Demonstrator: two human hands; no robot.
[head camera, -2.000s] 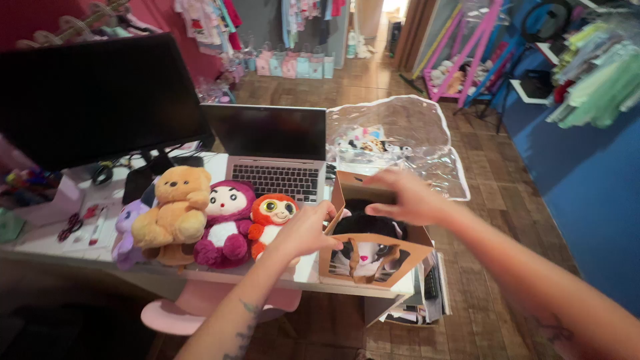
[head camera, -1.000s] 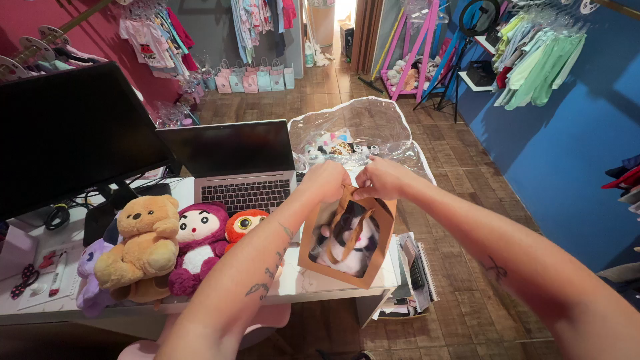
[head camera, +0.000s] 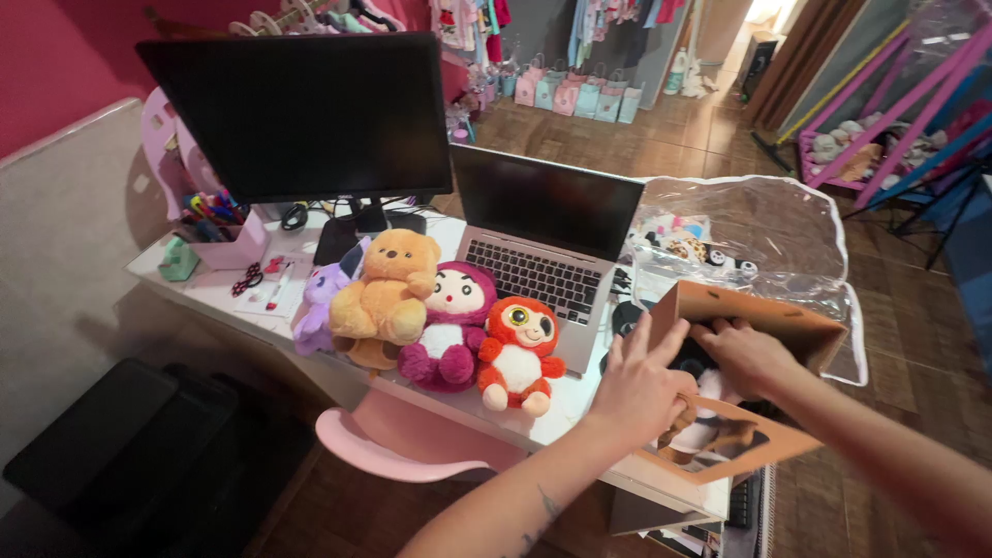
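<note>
A brown paper gift bag (head camera: 775, 438) with a clear window stands at the desk's right end, its top spread wide. A black and white plush toy (head camera: 701, 422) shows inside it. My left hand (head camera: 639, 380) is at the bag's left side, fingers spread, with the thumb side at the rim of the window panel; its exact hold is unclear. My right hand (head camera: 740, 353) reaches into the bag, its fingertips hidden near the toy. Left of the bag sit an orange-red plush (head camera: 521, 360), a magenta plush (head camera: 448, 333), a tan plush bear (head camera: 387, 287) and a lilac plush (head camera: 319, 302).
Behind the plush toys stand an open laptop (head camera: 535, 256) and a black monitor (head camera: 310, 116). A clear plastic bag (head camera: 775, 217) with small plush items lies behind the paper bag. A pen holder (head camera: 232, 244) is at the desk's left, and a pink chair (head camera: 411, 446) stands at its front.
One second ago both hands were together at the top of the upright paper bag; now they are apart, the bag's top is spread and my right hand is inside. The view has swung left.
</note>
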